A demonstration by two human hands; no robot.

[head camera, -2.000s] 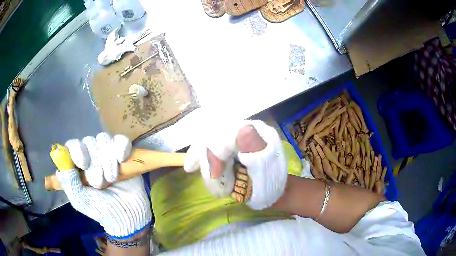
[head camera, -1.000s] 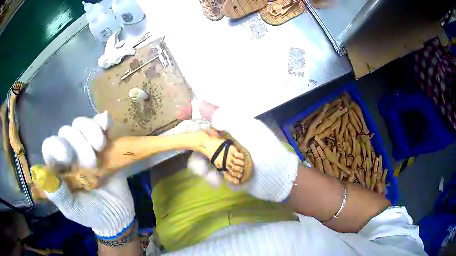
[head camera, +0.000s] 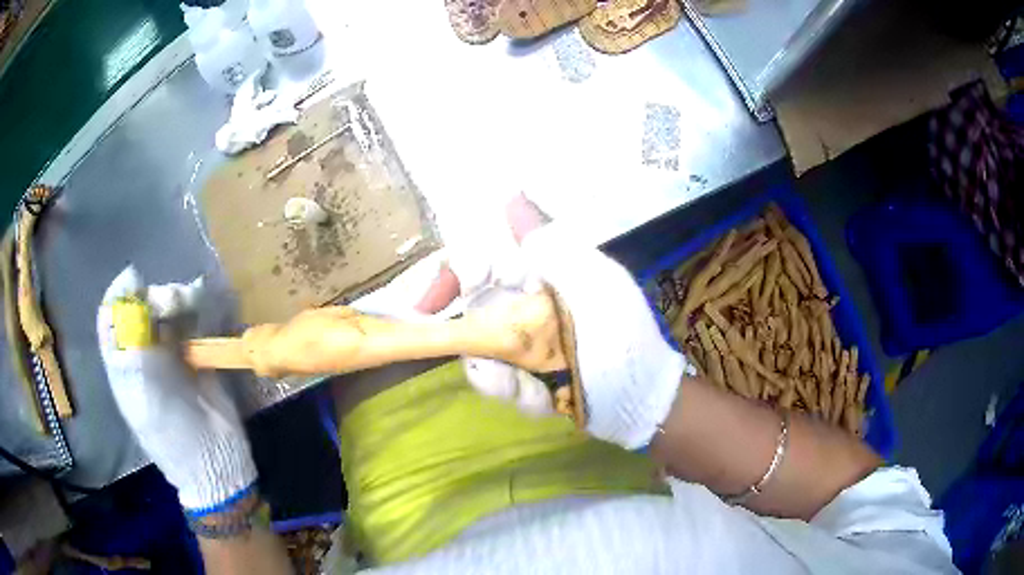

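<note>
A tan leg casting (head camera: 371, 340) lies level over my lap, foot end to the right. My right hand (head camera: 584, 337), in a white knit glove with bare fingertips, is closed around the foot. A brown sole (head camera: 569, 354) shows edge-on at the foot, against my palm; most toes are hidden. My left hand (head camera: 168, 376), gloved with a yellow finger cover (head camera: 133, 323), is at the narrow end of the leg, slightly blurred; its finger contact there is unclear.
A cardboard mat (head camera: 253, 242) bears a whitish blob (head camera: 303, 210) and thin stick (head camera: 309, 152). A white rag (head camera: 256, 118) and bottles (head camera: 281, 28) stand behind. Legs lie at far left (head camera: 34, 298). A blue crate (head camera: 775, 326) of legs is at right. Brown flat pieces (head camera: 545, 16) lie at the back.
The leg has turned about its length, so the strap and toes seen a second ago no longer face up. My left hand has shifted and its fingers have loosened around the narrow end.
</note>
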